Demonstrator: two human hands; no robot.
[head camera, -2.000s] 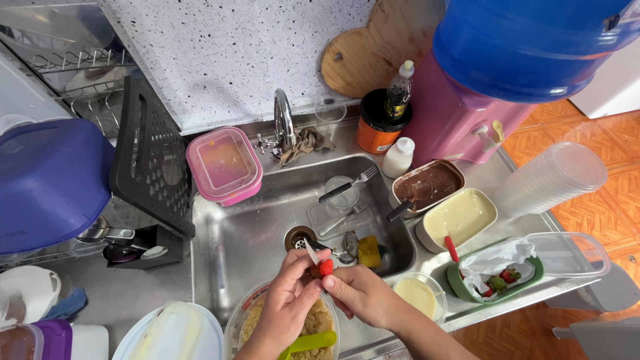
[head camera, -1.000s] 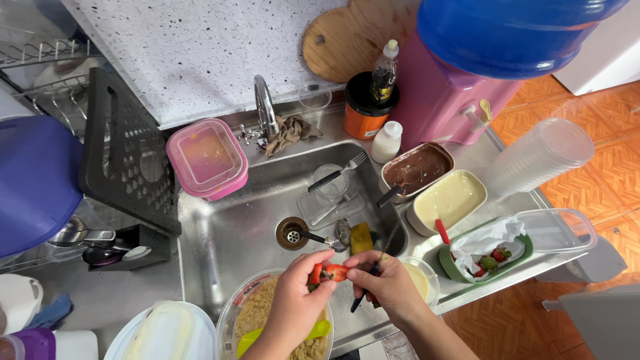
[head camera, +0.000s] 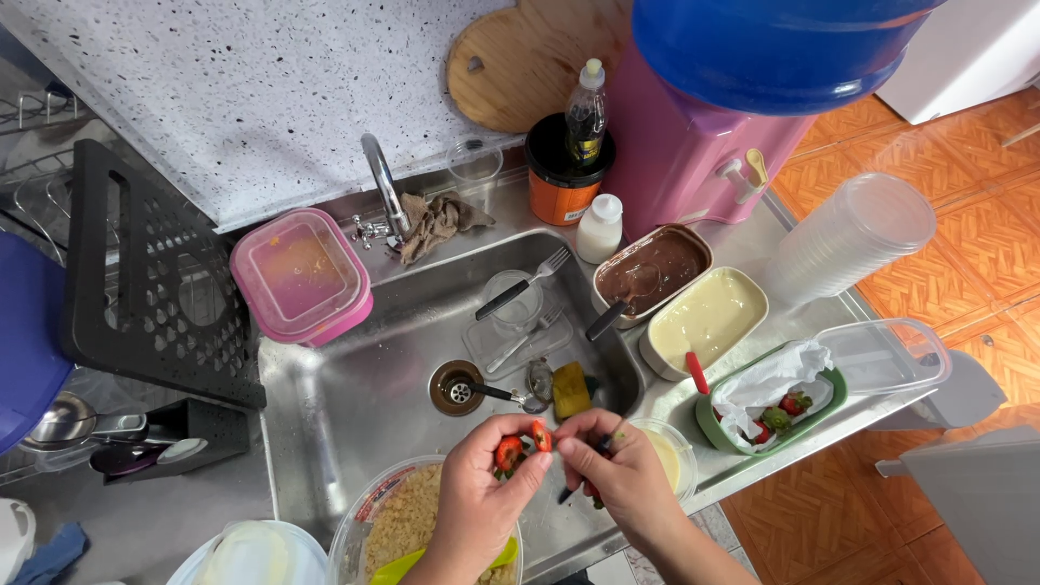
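Cut strawberry pieces (head camera: 509, 453) sit between the fingers of my left hand (head camera: 487, 487), over the front of the steel sink. My right hand (head camera: 613, 467) touches close beside it and grips a dark-handled utensil (head camera: 566, 493), probably a knife; its blade is mostly hidden. Red fruit and green leaves also show under the right fingers. Below my left hand is a clear tub of crumbs (head camera: 398, 520) with a lime-green utensil (head camera: 508, 552). A clear cup of pale cream (head camera: 666, 459) stands behind my right hand. A green container (head camera: 772, 443) holds paper and whole strawberries (head camera: 792, 404).
The sink (head camera: 349, 422) contains a fork (head camera: 524, 284), clear containers and a yellow sponge (head camera: 571, 390). To the right stand a tub of chocolate (head camera: 654, 272), a tub of pale cream (head camera: 711, 321) and stacked clear cups (head camera: 853, 236). A pink lidded box (head camera: 301, 272) rests at the sink's left corner.
The strawberry, held between both hands a second ago, now shows as separate pieces in my left fingers. The dark-handled utensil has stayed in my right hand since then.
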